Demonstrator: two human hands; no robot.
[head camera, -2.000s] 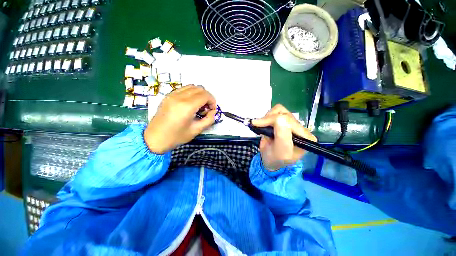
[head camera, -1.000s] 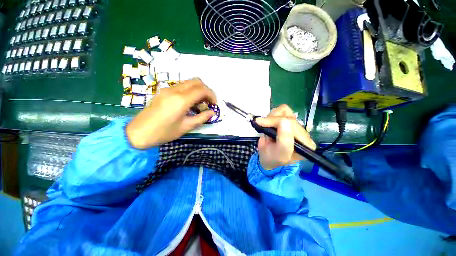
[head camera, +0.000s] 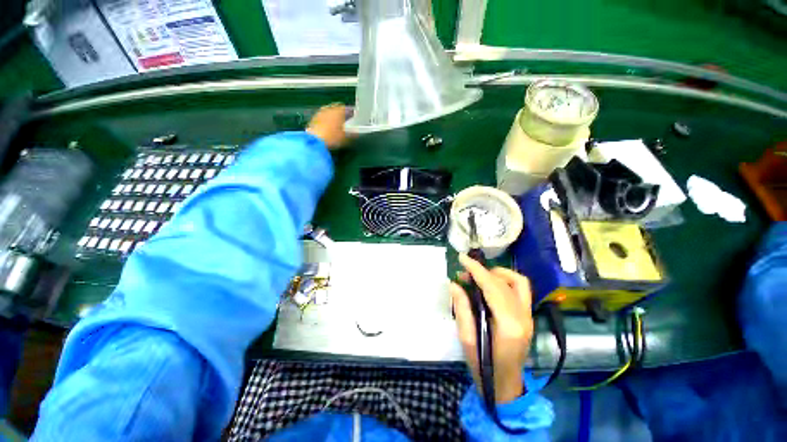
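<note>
My left hand (head camera: 330, 126) reaches far forward to the back of the bench, beside the translucent hood; its fingers are partly hidden and what it holds cannot be told. My right hand (head camera: 500, 321) holds the black soldering iron (head camera: 481, 302), whose tip is in the cream-white cleaning pot (head camera: 486, 221) over the whitish bits. The white paper (head camera: 388, 298) lies in front of me with a thin dark curved piece (head camera: 369, 331) on it. Silver-white cells (head camera: 311, 293) lie at its left edge, partly covered by my left sleeve.
The fume fan (head camera: 403, 207) stands behind the paper. The extraction hood (head camera: 406, 78) hangs at the back. The blue soldering station (head camera: 552, 250), yellow sponge (head camera: 618, 249) and cream cylinder (head camera: 545, 134) are at right. The cell tray (head camera: 147, 198) is at left. Another person's blue sleeve (head camera: 766, 289) shows far right.
The view has tilted up to show the bench's back. My left hand has left the paper and stretched forward. My right hand has moved the iron from over the paper to the pot.
</note>
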